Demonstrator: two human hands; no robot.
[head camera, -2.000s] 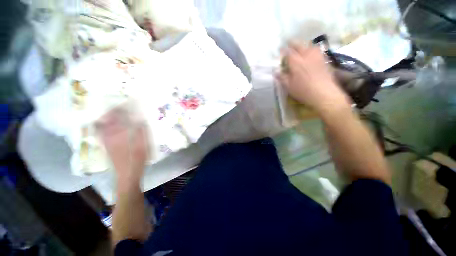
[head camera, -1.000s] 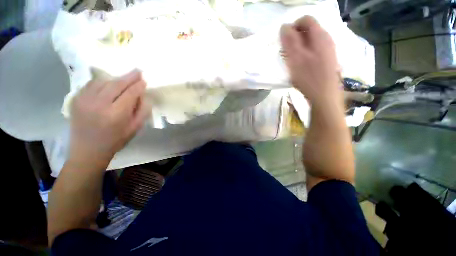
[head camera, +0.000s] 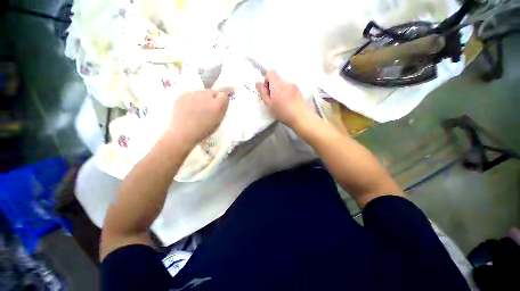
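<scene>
A floral garment (head camera: 134, 85), white to cream with small red and purple flowers, lies bunched on the padded arm and the left of the white-covered table. My left hand (head camera: 199, 113) is closed on its cloth near the middle. My right hand (head camera: 279, 98) pinches the cloth just to the right, with a small gap between the hands. The steam iron (head camera: 393, 57), dark with a tan handle, rests on white cloth at the table's right end; neither hand touches it.
The white table cloth (head camera: 191, 213) hangs over the near edge. A yellowish block (head camera: 354, 120) shows under the right end. A blue plastic basket (head camera: 37, 196) is at lower left. Hose and cable run right from the iron. A dark metal frame (head camera: 479, 145) stands on the green floor.
Both hands have come closer together over the garment, which is now more bunched and gathered. The iron stands in full view at right. The camera view has shifted.
</scene>
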